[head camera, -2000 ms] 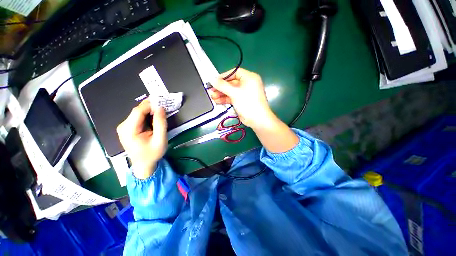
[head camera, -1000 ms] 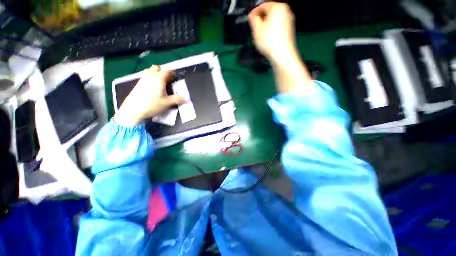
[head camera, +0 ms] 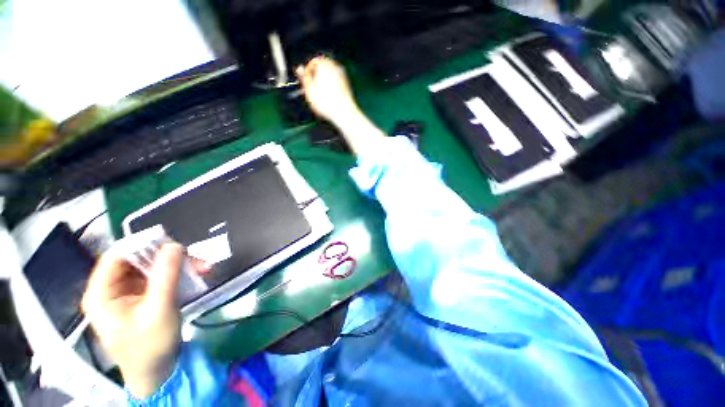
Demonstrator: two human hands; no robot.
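A black tablet point(head camera: 238, 203) lies on a white backing sheet on the green bench. My left hand point(head camera: 139, 298) is over its lower left corner and holds a white label strip point(head camera: 151, 242) between thumb and fingers. Another small white label point(head camera: 213, 248) shows just right of the fingertips, over the tablet; whether it is held too I cannot tell. My right hand point(head camera: 324, 86) is stretched forward near a dark object at the back of the bench. It is blurred and its fingers look bent; whether it grips anything I cannot tell. Scissors with dark red handles point(head camera: 337, 261) lie right of the tablet.
Labelled tablets point(head camera: 497, 127) on white sheets lie at the right. A keyboard point(head camera: 151, 143) is behind the tablet, below a bright monitor point(head camera: 103, 48). A black cable point(head camera: 262, 312) crosses the front edge. Papers and a dark device point(head camera: 60, 266) are at left. Blue crates point(head camera: 660, 294) stand at lower right.
My left hand has drawn back from the tablet's middle to its lower left corner, lifting a label strip. My right hand has left the tablet's right edge and now reaches forward. The view has swung.
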